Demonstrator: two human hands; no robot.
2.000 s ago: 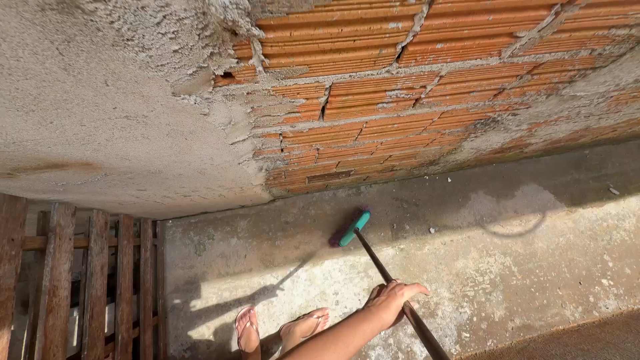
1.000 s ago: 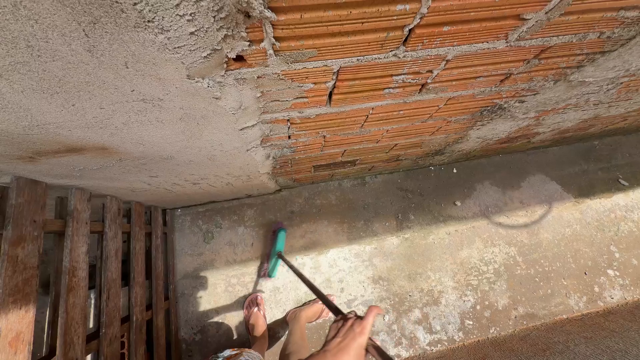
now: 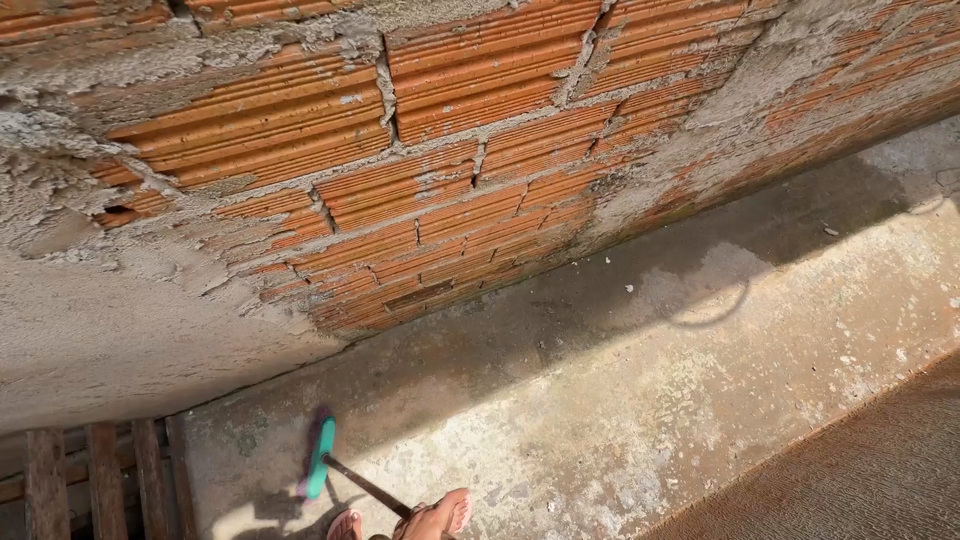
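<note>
A broom with a turquoise head (image 3: pixel 321 459) and dark bristles stands on the concrete floor at the lower left. Its brown handle (image 3: pixel 367 485) slants down to the right, where my left hand (image 3: pixel 420 523) appears closed around it at the bottom edge. Only part of that hand shows, overlapping my foot, so its fingers are hard to make out. The rest of the handle is hidden. My right hand is out of view.
My feet in flip-flops (image 3: pixel 459 510) are close to the broom. A rough, partly plastered brick wall (image 3: pixel 480 172) runs along the floor. Wooden slats (image 3: pixel 105 480) stand at the lower left. Small light crumbs (image 3: pixel 628 288) lie near the wall. A brown textured surface (image 3: pixel 847 465) borders the lower right.
The broom head first moved left toward the slats, close to my feet. My left hand has drawn back toward my feet, still on the handle. The view has swung right.
</note>
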